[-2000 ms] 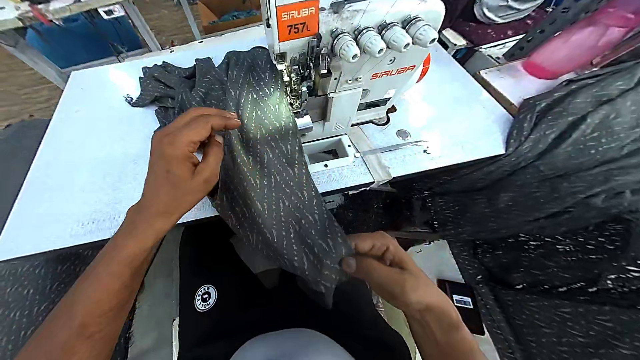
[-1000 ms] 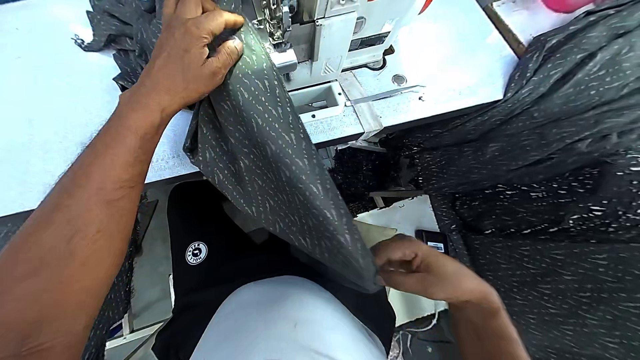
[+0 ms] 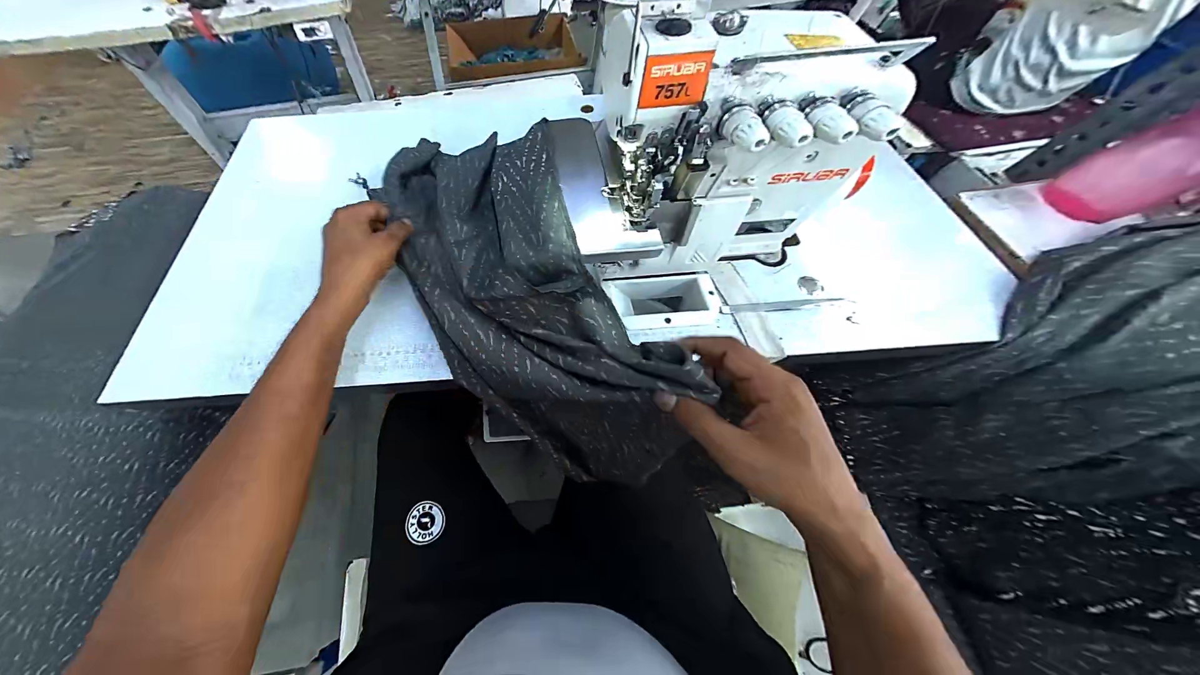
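A dark grey patterned fabric piece (image 3: pixel 525 319) lies bunched on the white sewing table and hangs over its front edge towards my lap. My left hand (image 3: pixel 361 248) pinches its left edge over the tabletop. Its right end is gripped between the thumb and fingers of my right hand (image 3: pixel 750 412), just in front of the table edge. To the right of the cloth stands a white Siruba overlock sewing machine (image 3: pixel 750 169). The cloth lies left of its needle and presser foot area (image 3: pixel 642 187), apart from the needle as far as I can see.
The white tabletop (image 3: pixel 253 262) extends left of the cloth. Metal tweezers (image 3: pixel 783 306) lie right of a recessed tray (image 3: pixel 667 302). Large heaps of similar dark fabric (image 3: pixel 1106 375) fill the right side, and more fabric (image 3: pixel 103 422) hangs at left. A cardboard box (image 3: pixel 511 47) stands behind.
My left hand has moved left, away from the needle area, with the fabric's edge. The fabric is more gathered now, and my right hand has come up nearer the table edge. The view has shifted.
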